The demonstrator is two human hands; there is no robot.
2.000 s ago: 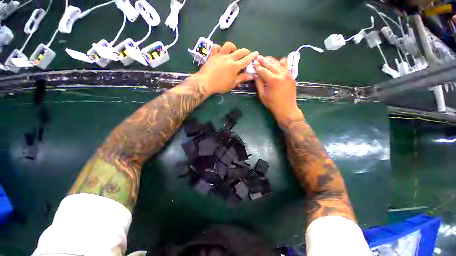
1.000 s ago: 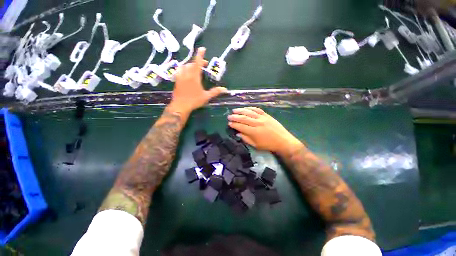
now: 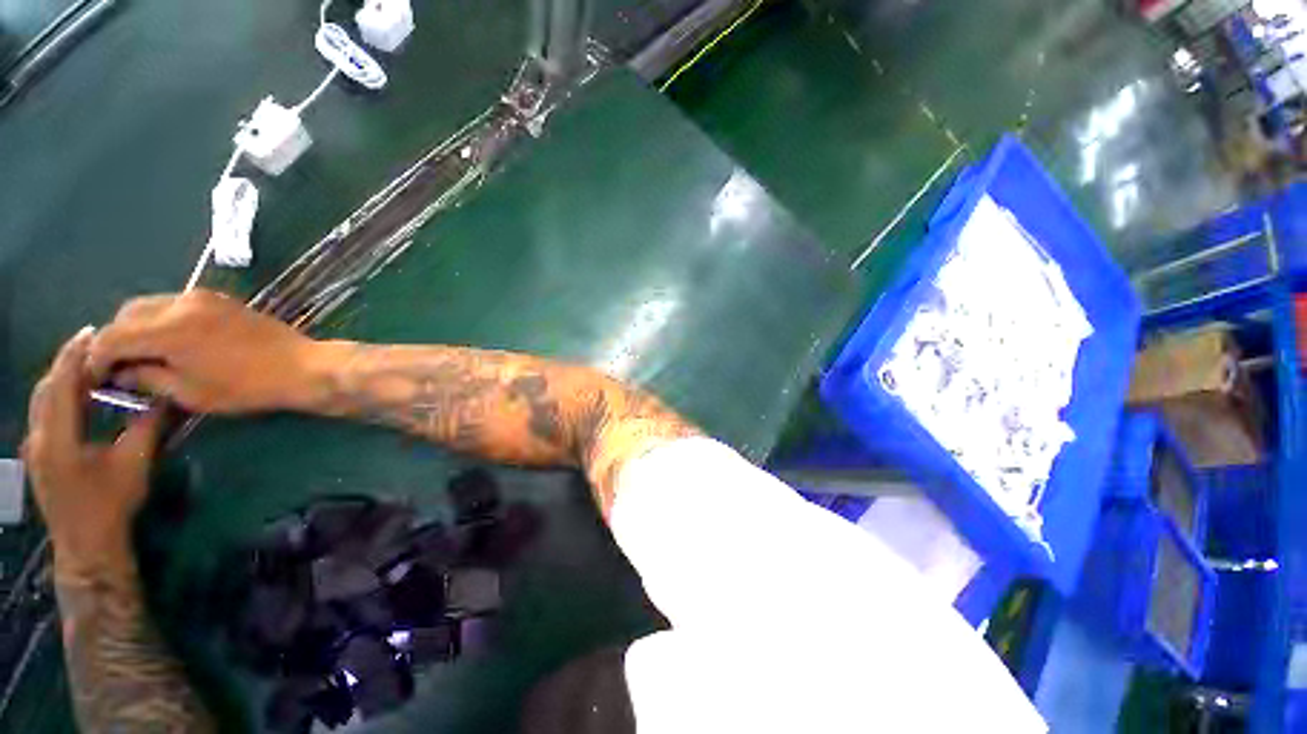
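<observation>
My left hand (image 3: 89, 466) and my right hand (image 3: 208, 351) meet at the far left, over the worn rail. Between their fingertips is a small white adapter (image 3: 119, 399), mostly hidden by the fingers. A white cord, coiled (image 3: 234, 224) just beyond my right hand, runs down to the hands. Thumb-sized black pieces (image 3: 358, 574) lie in a loose pile on the green bench top, nearer to me than the hands; some show shiny faces.
Closed white adapters (image 3: 274, 136) with cords lie on the green belt beyond the dark rail (image 3: 409, 194). A blue crate (image 3: 1101, 308) of small white pieces stands at the right. Further right are a cardboard box (image 3: 1193, 394) and blue bins (image 3: 1178, 581).
The view has swung right, bringing the blue crate fully into view. My hands, apart one second ago, are now together around a white adapter.
</observation>
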